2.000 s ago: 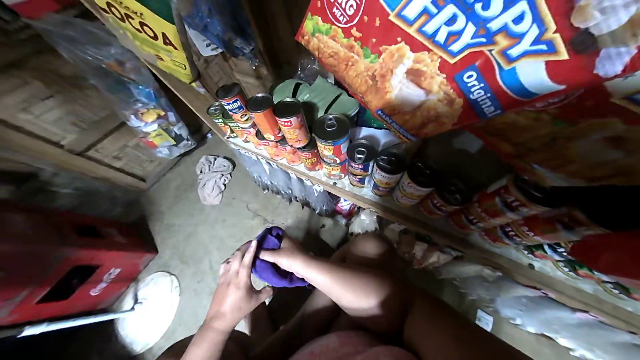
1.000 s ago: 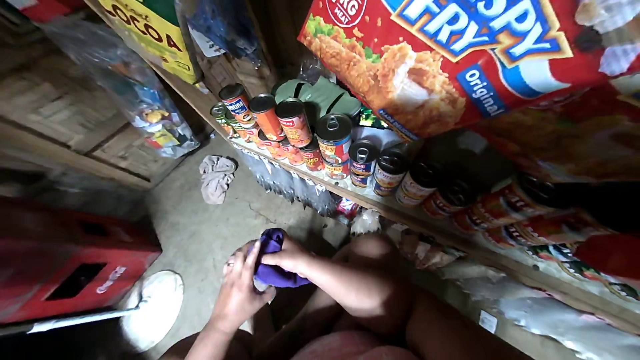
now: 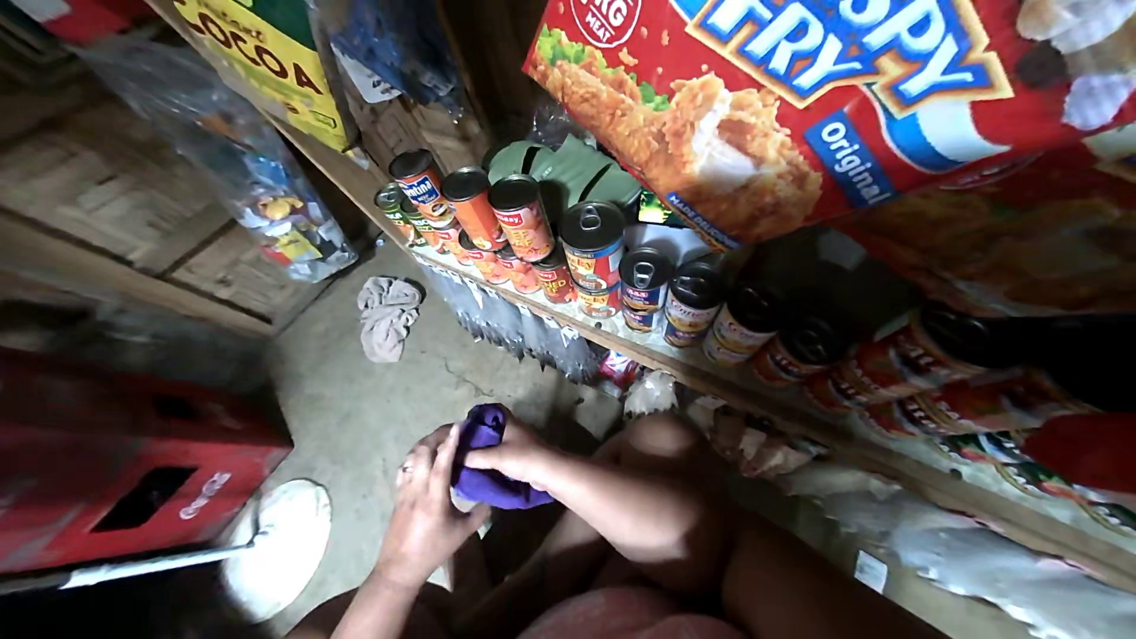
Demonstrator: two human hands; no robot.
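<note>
A bunched purple cloth (image 3: 497, 479) lies between my two hands, low in the middle of the head view. My right hand (image 3: 510, 453) grips the cloth from above, its fingers pressed into the folds. My left hand (image 3: 430, 497), with a ring on one finger, bears against the cloth's left side and curls around something under it. A small pale, rounded edge shows below the cloth between the hands; what it belongs to is mostly hidden. My bent knee (image 3: 661, 444) is just right of the hands.
A wooden shelf (image 3: 621, 342) holds stacked food cans (image 3: 593, 244), with a large red printed food package (image 3: 763, 115) above. A grey rag (image 3: 389, 318) lies on the concrete floor. At left stand a red crate (image 3: 115, 479) and a round white object (image 3: 280, 546) with a handle.
</note>
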